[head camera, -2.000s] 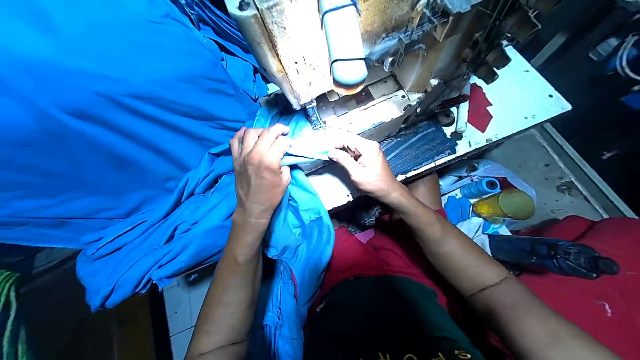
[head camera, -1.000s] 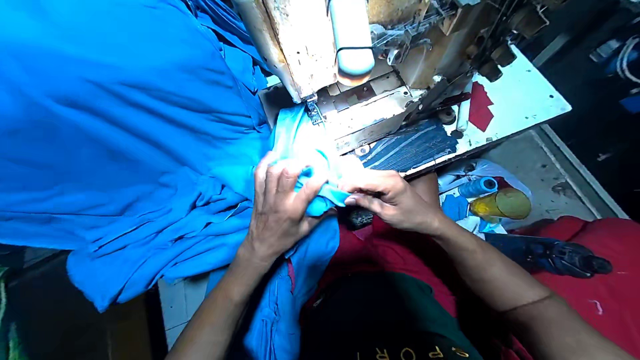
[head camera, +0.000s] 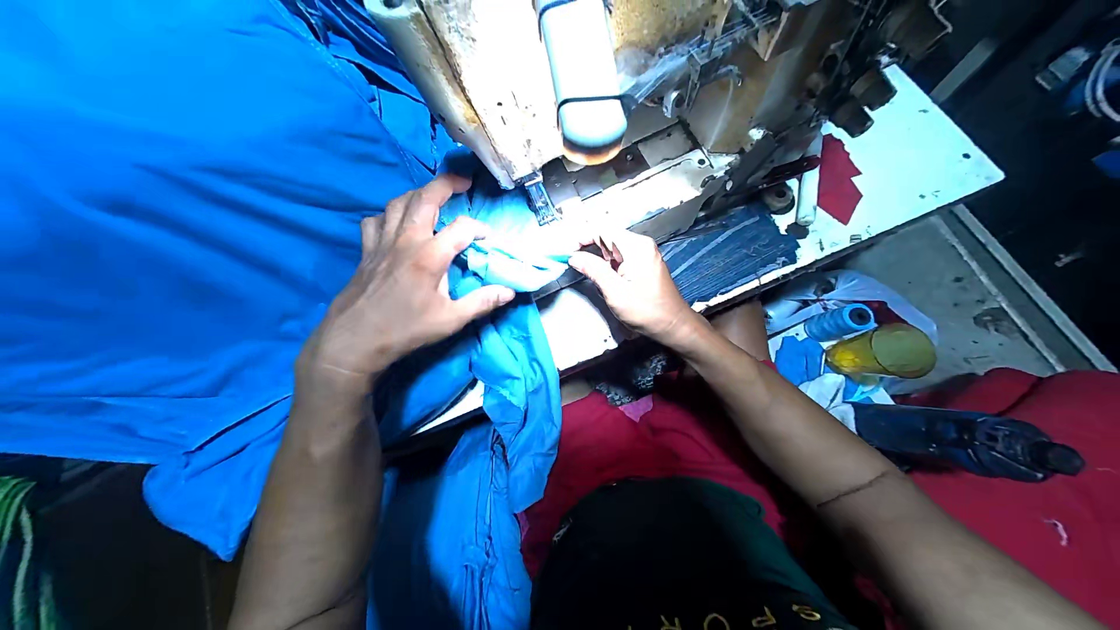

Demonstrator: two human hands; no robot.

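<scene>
Blue fabric [head camera: 516, 367] runs over the front of an industrial sewing machine [head camera: 490, 79] and hangs down toward my lap. Part of it lies at the presser foot [head camera: 540, 199], under a bright light that washes out detail. My left hand [head camera: 407, 280] rests on the fabric left of the foot, its fingers spread and thumb pointing right. Pinched between thumb and fingers of my right hand [head camera: 626, 276] is the fabric's edge, just below and right of the foot. A larger spread of blue cloth [head camera: 175, 227] covers the left side.
Dark striped cloth [head camera: 735, 254] and a red scrap [head camera: 838, 179] lie on the white machine table [head camera: 936, 166]. Below its right edge are a blue thread cone [head camera: 838, 322], a yellow cup [head camera: 884, 352] and a plastic bag. A dark object [head camera: 971, 442] lies on red cloth [head camera: 1041, 516].
My left hand has moved up and left from its place near my right hand, and its fingers have spread. My right hand has moved up toward the presser foot since one second ago.
</scene>
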